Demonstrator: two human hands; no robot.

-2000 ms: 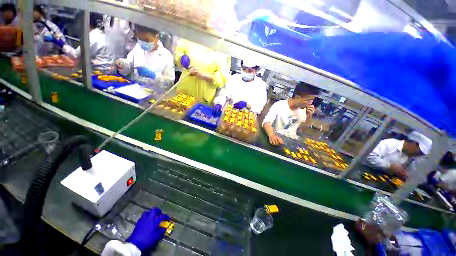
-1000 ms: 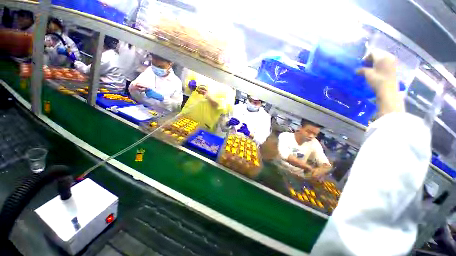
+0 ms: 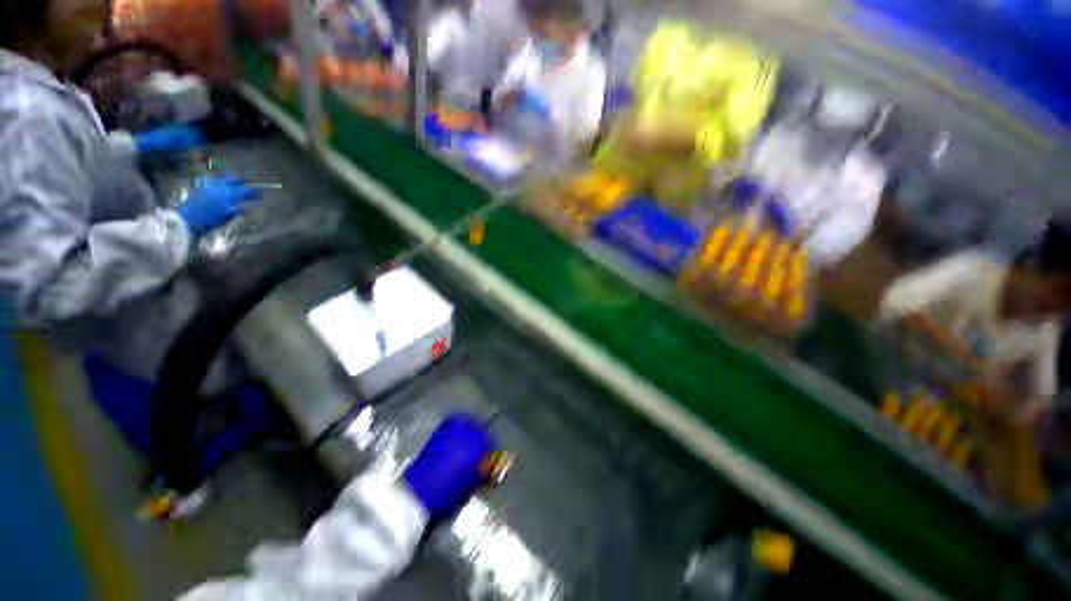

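The frame is blurred. My left hand (image 3: 450, 466), in a purple-blue glove, is low in the middle over the dark bench. Its fingers are closed around a small yellow unit (image 3: 496, 466), whose end shows at the right of the fingers. My right hand is not in view. A white bench box (image 3: 382, 329) with a red switch stands behind my left hand. Another yellow unit (image 3: 773, 549) lies at the lower right.
A black corrugated hose (image 3: 188, 364) arches left of the box; its end fitting (image 3: 164, 505) hangs beside the bench edge. A neighbour's blue-gloved hand (image 3: 214, 203) is at left. The green conveyor belt (image 3: 611, 305) runs behind; people, yellow units and a blue tray (image 3: 646, 233) are beyond it.
The view has swung left and down, bringing the left neighbour and floor into view. My raised right arm has left the picture. My left hand shows again with a yellow unit.
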